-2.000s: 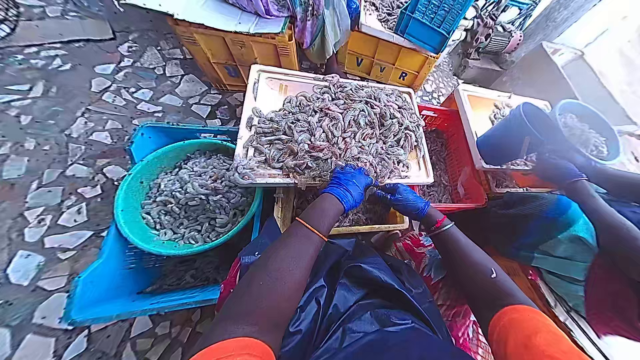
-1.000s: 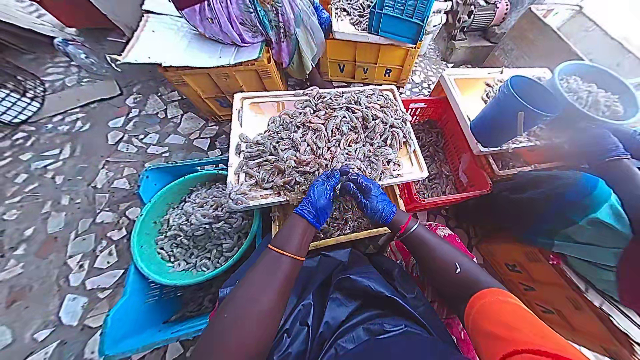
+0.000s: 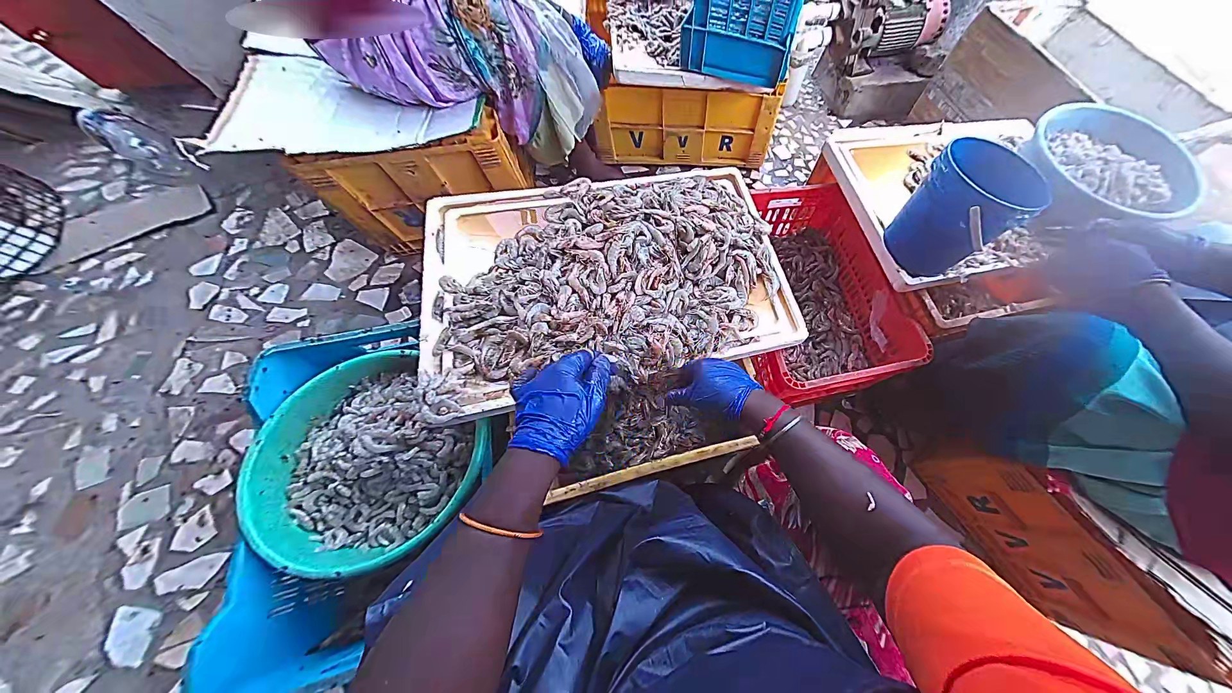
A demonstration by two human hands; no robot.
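A white tray heaped with raw shrimp stands before me. My left hand, in a blue glove, is at the tray's near edge with its fingertips drawn together against the shrimp; whether it grips one is too small to tell. Just to its right my right hand, also gloved, has its fingers over the near edge, beside shrimp; its hold is unclear. Below both hands a yellow-rimmed container holds more shrimp or shrimp waste. A green basin of paler shrimp sits at left on a blue crate.
At right stand a red crate of shrimp, a white tray, a blue bucket and a blue basin by a co-worker's gloved hands. Yellow crates and another seated person are ahead, on stone-chip flooring.
My hands were close together at the tray's near edge a second ago; now they are apart, the right one farther to the right. The co-worker's hands at right have moved slightly.
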